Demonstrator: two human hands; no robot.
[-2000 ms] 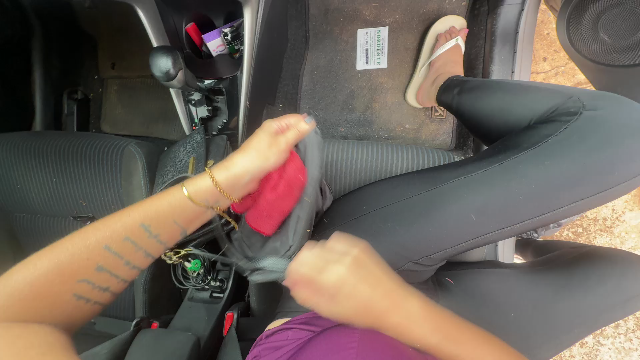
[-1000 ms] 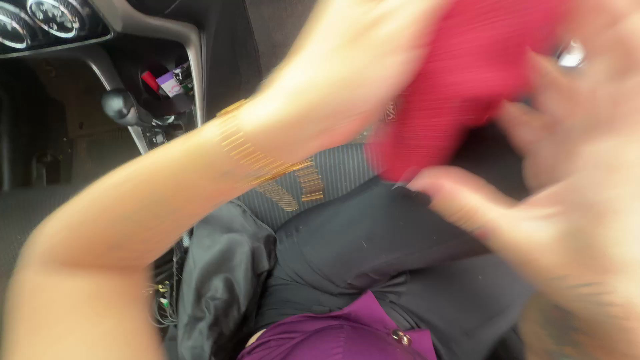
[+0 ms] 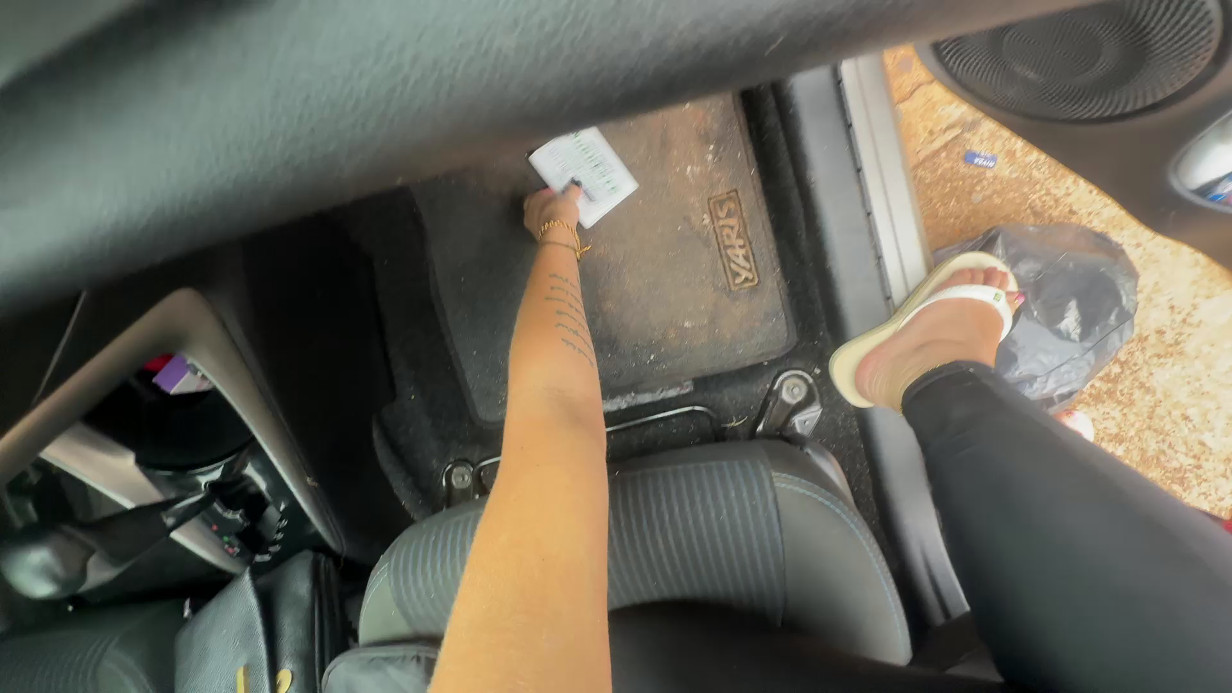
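Observation:
My left hand [image 3: 555,210] reaches down to the car's footwell, its fingers closed on the near edge of a white printed paper [image 3: 587,173]. The paper lies over the dark, dusty floor mat [image 3: 664,289]; whether it is lifted off the mat cannot be told. Gold bracelets circle the wrist. My right hand is outside the view. The striped fabric car seat [image 3: 693,529] is below the arm, and the red cloth seen earlier does not show.
The dashboard [image 3: 385,87] crosses the top. A gear lever [image 3: 58,558] and a black bag [image 3: 260,626] are at the left. My sandalled foot [image 3: 962,308] rests by the door sill [image 3: 895,192], beside a dark plastic bag [image 3: 1068,298] on the ground outside.
My left hand has gone down to the paper on the footwell mat. The red cloth and my right hand have left the view, which has shifted a lot.

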